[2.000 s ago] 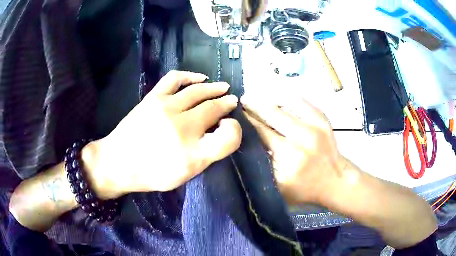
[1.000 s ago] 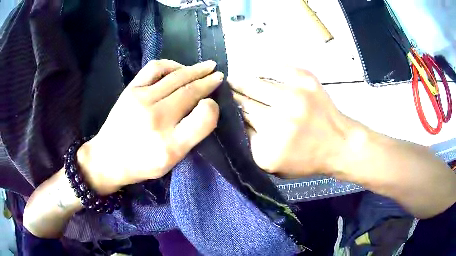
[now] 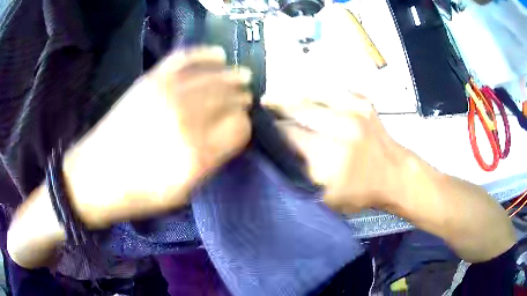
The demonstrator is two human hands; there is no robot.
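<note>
The dark blue garment shell [image 3: 271,222] hangs over the table front between my hands. A black strip [image 3: 277,141] runs from my fingertips up to the presser foot [image 3: 253,30], where the fabric lies under it. My left hand [image 3: 167,133] is blurred, with fingers curled on the black strip and fabric. My right hand [image 3: 341,150] holds the strip's right edge, its thumb and lower fingers partly hidden. The dark striped lining [image 3: 34,75] lies in folds at the left. Part of the seam is hidden under my hands.
The white machine table [image 3: 323,75] holds a tan wooden handle [image 3: 367,39], a black phone [image 3: 430,58] and red-handled scissors [image 3: 488,127] at the right. A pale tape measure [image 3: 375,225] runs along the table's front edge. The machine head's lower part [image 3: 237,7] shows at the top.
My left hand has moved up and left in a blur, its fingers more curled. The raw yellowish edge near the table front no longer shows. The view has shifted over the table.
</note>
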